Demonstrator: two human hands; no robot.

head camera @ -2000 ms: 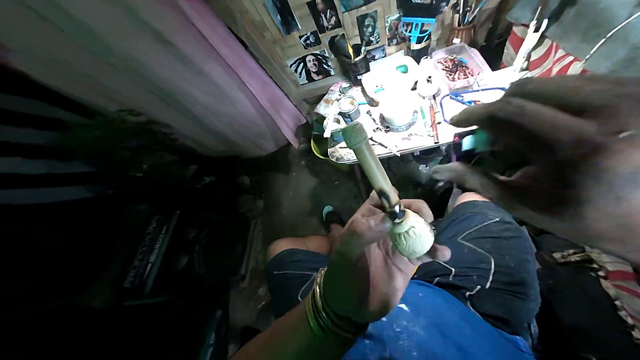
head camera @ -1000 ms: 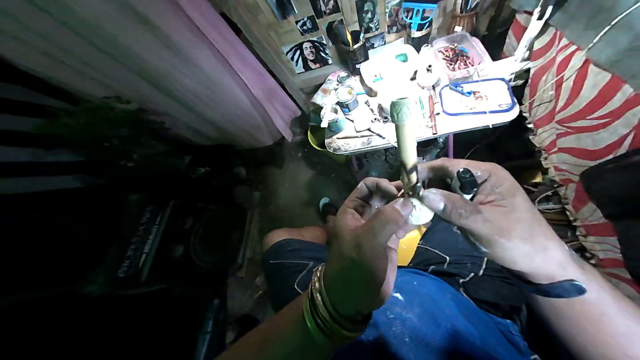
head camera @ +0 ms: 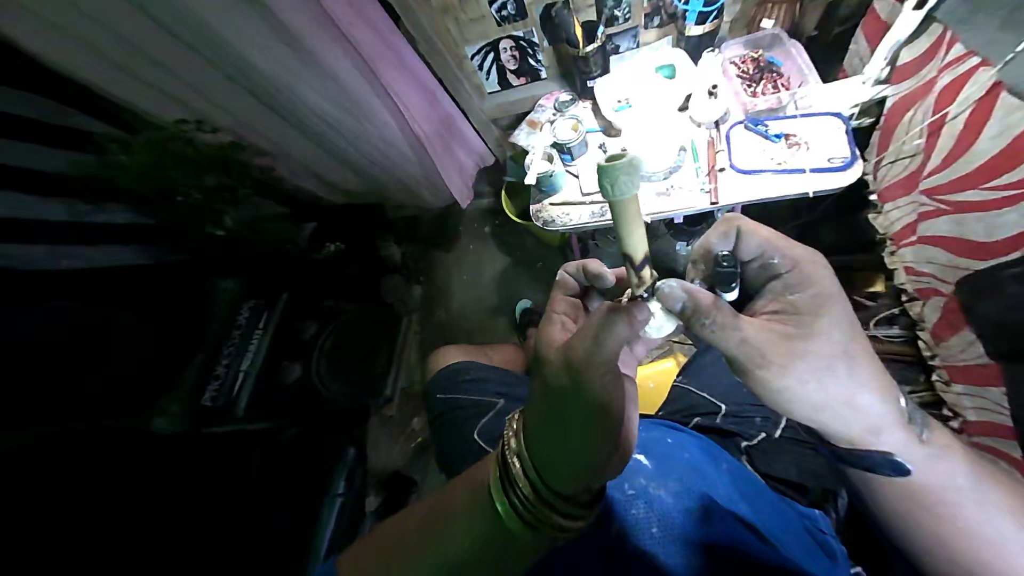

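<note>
A bamboo-like tube (head camera: 628, 220) with a wider greenish collar at its top stands nearly upright in front of me, over my lap. At its lower end is a pale rounded piece (head camera: 659, 320), partly hidden by my fingers. My left hand (head camera: 588, 344), with bangles at the wrist, holds this lower end from the left. The thumb of my right hand (head camera: 768, 312) presses on the pale piece from the right. A small dark lighter-like object (head camera: 726, 275) is tucked among my right hand's fingers.
Beyond my knees a cluttered white table (head camera: 576, 214) bears paint cans (head camera: 569, 138), a clear plastic box (head camera: 770, 76) of reddish bits and a blue-rimmed lid (head camera: 792, 170). A pink curtain (head camera: 424, 104) hangs at left, a red-and-white striped cloth (head camera: 952, 200) at right. Dark speaker-like equipment (head camera: 320, 360) stands lower left.
My right hand has come in from the upper right to the pale piece. The tube, tilted left two seconds ago, is now more upright. The blue-rimmed lid has come into fuller view.
</note>
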